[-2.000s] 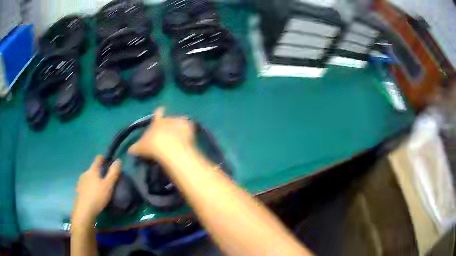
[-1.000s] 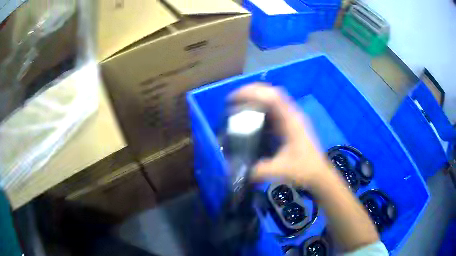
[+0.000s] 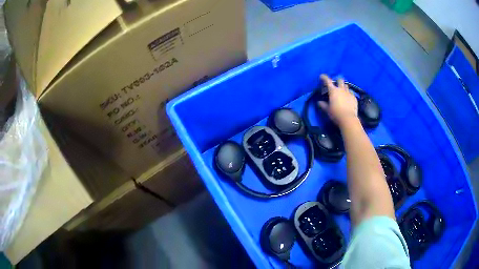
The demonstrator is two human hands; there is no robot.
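My right hand [image 3: 341, 105] reaches into a large blue crate [image 3: 210, 84], over black headphones [image 3: 370, 111] at its far side. My fingers are spread over the headband area and cover its middle; whether the fingertips touch it is unclear. Several more black headphones [image 3: 230, 157] lie flat in the crate. Glossy black docks with two round hollows [image 3: 270, 156] lie between earcups, inside the headband curve. My forearm and pale green sleeve hide part of the lower row. My left hand is out of the picture.
A large brown carton [image 3: 152, 100] with printed text stands left of the crate. Clear plastic liner [image 3: 23, 157] hangs over an open carton at the far left. Another blue crate [image 3: 457, 100] stands at the right edge, on grey floor.
The view has swung from the green bench to the crate and come closer. The dark object my right hand held above the crate is no longer raised; the hand is now lower and farther in.
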